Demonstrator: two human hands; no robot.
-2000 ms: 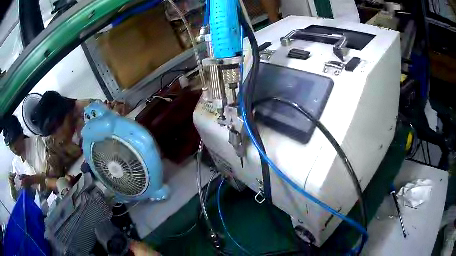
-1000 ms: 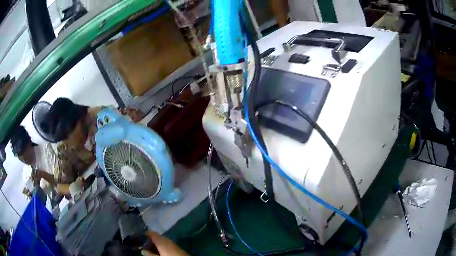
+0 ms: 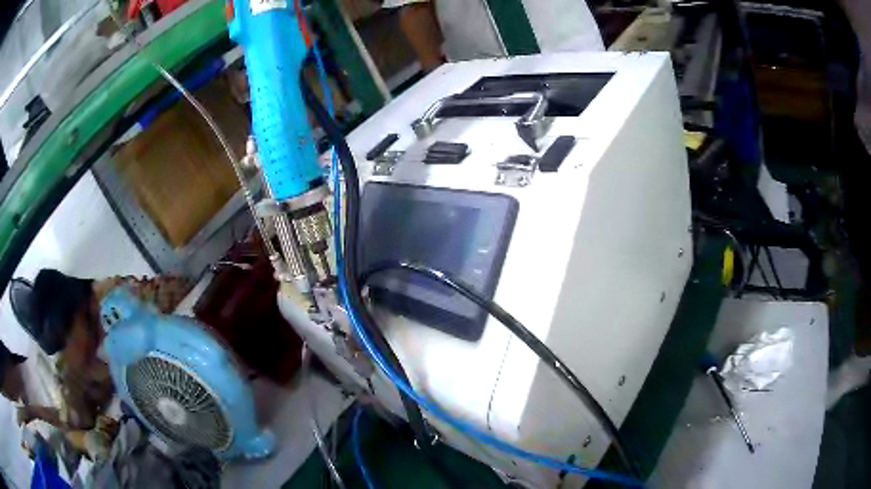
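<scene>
Neither of my hands shows in the frame. Nearest in front of me stands a white slant-front machine (image 3: 592, 239) with a dark screen (image 3: 435, 253) and a metal top handle (image 3: 482, 107). A bright blue electric screwdriver (image 3: 277, 95) stands slightly tilted at its left front, above metal fittings. A blue hose (image 3: 430, 406) and a black cable (image 3: 520, 329) loop across the machine's front.
A light blue desk fan (image 3: 181, 382) stands at the lower left, with people (image 3: 57, 334) behind it. A pale board (image 3: 764, 420) at the right holds a thin dark rod tool (image 3: 733, 411) and crumpled white material (image 3: 759, 358). A green frame (image 3: 105, 110) crosses the upper left.
The view has shifted, so the machine and screwdriver sit further left and the fan lower left. The fingers and dark object seen at the bottom edge earlier are out of the picture.
</scene>
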